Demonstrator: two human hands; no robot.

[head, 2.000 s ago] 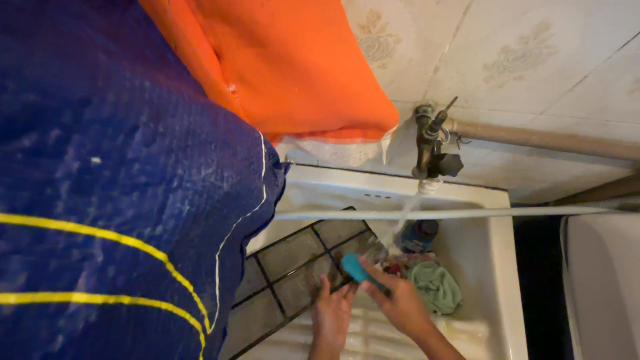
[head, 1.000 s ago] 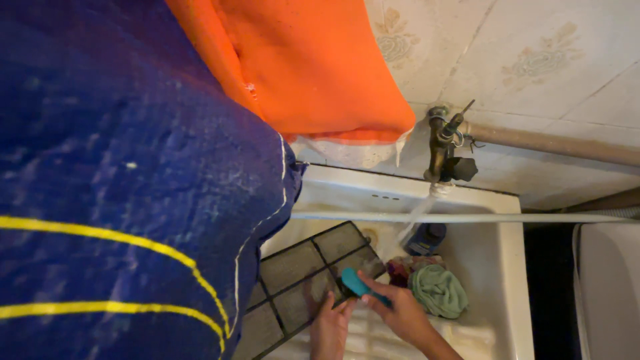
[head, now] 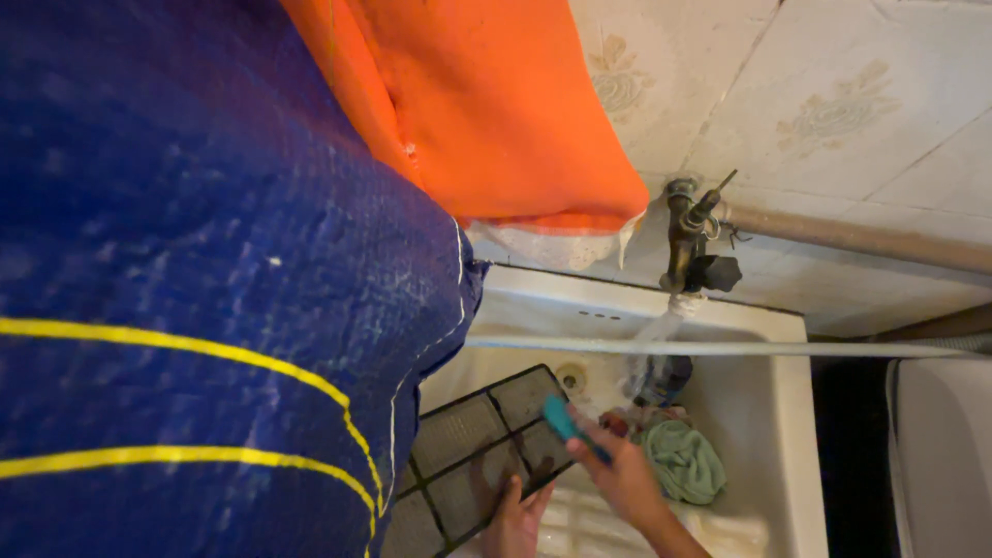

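A rectangular mesh filter panel with a black frame (head: 465, 430) lies slanted inside a white sink (head: 790, 434). My left hand (head: 518, 519) grips its lower edge. Closed around the handle of a teal brush (head: 559, 418), my right hand (head: 624, 473) is over the panel's right end; the brush's bristles cannot be seen. Water runs from an old metal tap (head: 686, 240) onto a dark blue object (head: 668, 378) in the basin. A crumpled green cloth (head: 683, 463) and a reddish cloth (head: 620, 422) lie right of the panel.
A large blue woven bag with yellow lines (head: 232, 294) fills the left side, with an orange cloth (head: 504, 108) hanging beside it. A pale hose (head: 728, 349) crosses above the basin. The drain (head: 571, 378) shows past the panel. A pale appliance or container (head: 942, 457) stands right.
The brush in my right hand has moved toward the right end of the panel since one second ago. My left hand stays at the panel's lower edge.
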